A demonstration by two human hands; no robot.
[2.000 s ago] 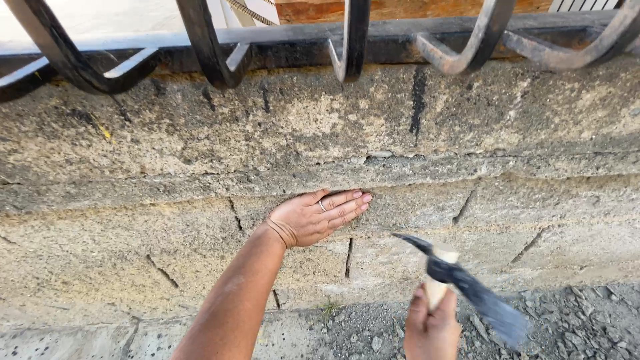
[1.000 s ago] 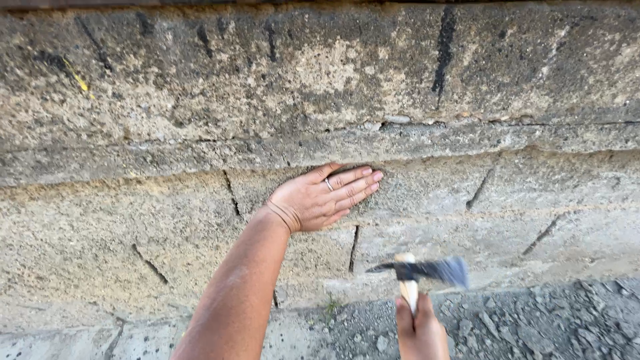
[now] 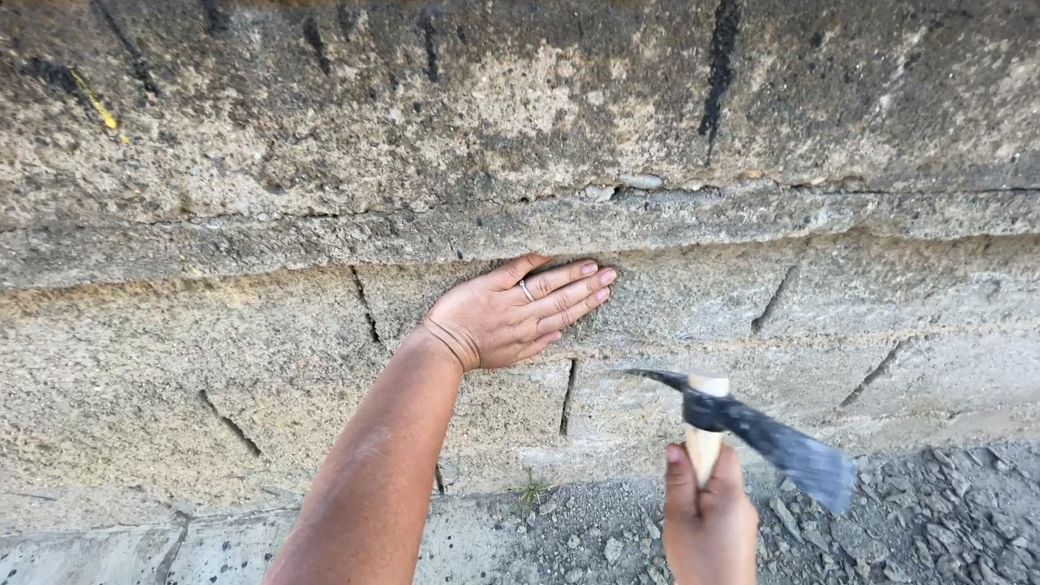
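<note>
My left hand (image 3: 520, 313), with a ring on one finger, lies flat against the stone block wall (image 3: 682, 305), just under a projecting ledge. Its fingers point right and it holds nothing. Lower and to the right, my right hand (image 3: 708, 512) grips the pale wooden handle of a small pick mattock (image 3: 731, 410). The dark metal head has a narrow point aimed left toward the wall and a broad, slightly blurred blade slanting down to the right. Whether the point touches the wall cannot be told.
The rough concrete ledge (image 3: 406, 236) runs across the wall above my left hand. Dark cracks or joints cut the blocks. Grey rubble (image 3: 918, 520) lies along the base at lower right, a small weed (image 3: 530, 491) grows at the foot, and pale paving (image 3: 231, 544) is at lower left.
The mattock and my right hand have shifted, and its head is tilted more than a second ago. My left hand stays on the wall. The view has tipped down, so the metal railing is out of sight.
</note>
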